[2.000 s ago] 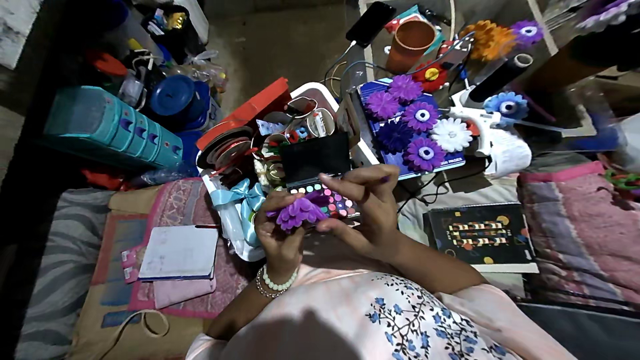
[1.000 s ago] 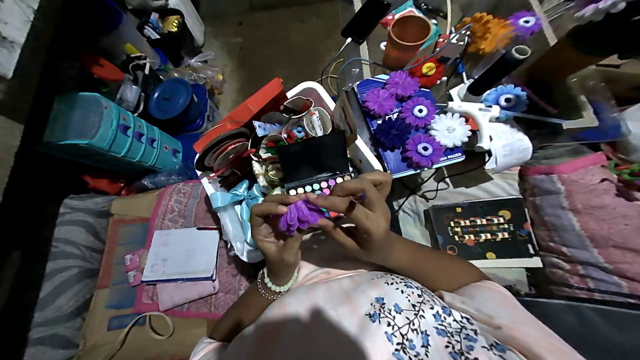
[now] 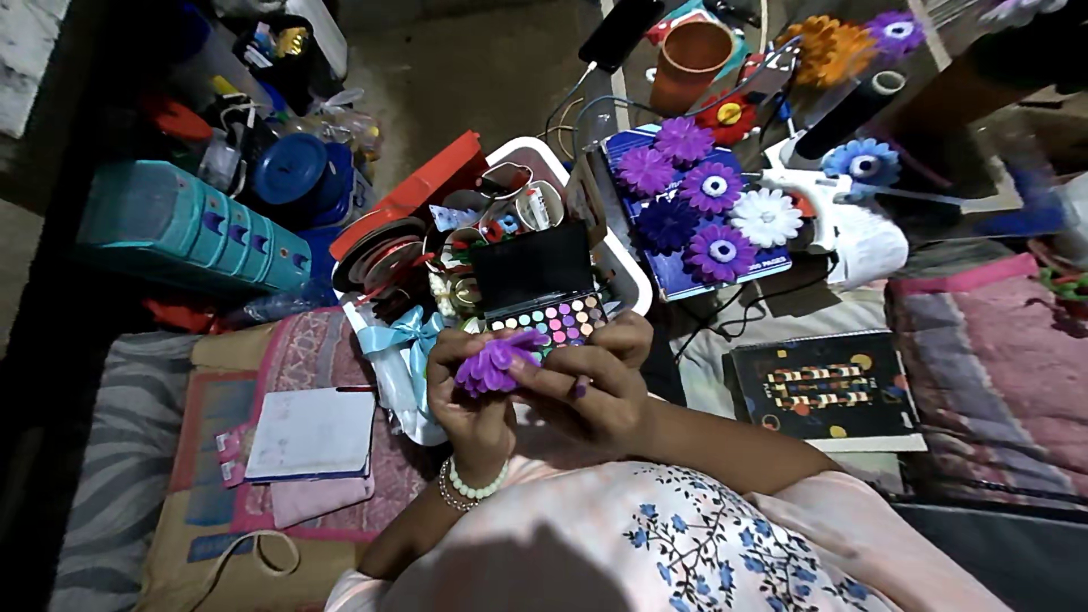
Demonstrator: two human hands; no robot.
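My left hand (image 3: 467, 399), with a beaded bracelet at its wrist, holds a purple petaled flower (image 3: 500, 361) from its left side. The fingers of my right hand (image 3: 595, 382) press on the flower's right side. Just beyond the hands lies an opened makeup palette (image 3: 557, 316) with a black lid and round coloured pans, partly covered by my fingers. Purple and white craft flowers (image 3: 714, 189) rest on a blue box to the right. A pale blue ribbon bow (image 3: 412, 336) is left of my left hand.
A white basket (image 3: 633, 285) holds ribbon spools (image 3: 391, 255) and small supplies. A white glue gun (image 3: 803, 191) with a dark cable lies at right. A notebook (image 3: 310, 433) is at left, a dark-covered book (image 3: 829, 382) at right. A teal drawer unit (image 3: 195, 225) stands at far left.
The fingers of my right hand, raised and spread beside the flower two seconds ago, have closed in on its petals. The flower has stayed between both hands.
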